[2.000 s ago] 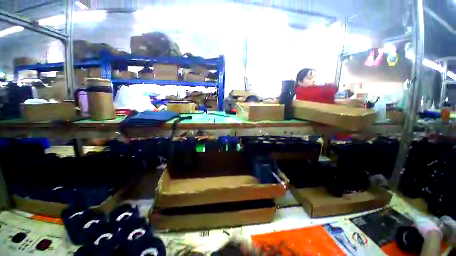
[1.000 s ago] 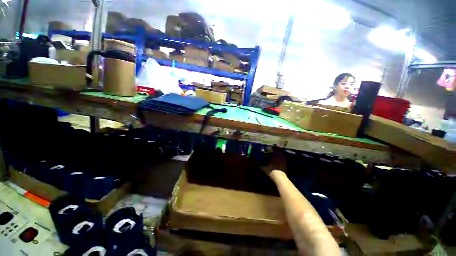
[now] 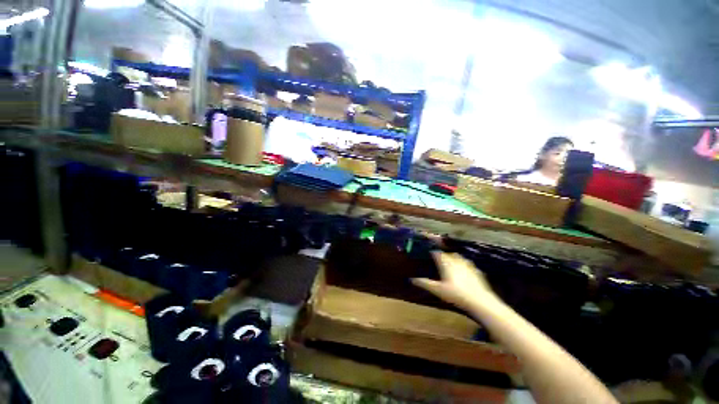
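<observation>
My right hand (image 3: pixel 461 282) reaches in from the lower right over the open cardboard box (image 3: pixel 394 308). Its thumb is apart from the fingers and it looks empty. The fingertips are near dark items under the shelf edge, blurred. The box sits on another box, and its inside is dark. Dark housings (image 3: pixel 254 372) with white rings stand in a cluster left of the boxes. My left hand is not in view.
A green-topped shelf (image 3: pixel 394 192) crosses above the bench, bearing cardboard boxes (image 3: pixel 516 199) and a blue flat pile (image 3: pixel 315 175). A cut-out sheet (image 3: pixel 79 335) lies at left. More dark units (image 3: pixel 185 278) stand in a box behind it. A person (image 3: pixel 552 162) is opposite.
The view has turned and tilted. My right arm came in over the boxes; since one second ago its hand has moved slightly right, with the thumb now spread. The dark item in the upper box no longer shows.
</observation>
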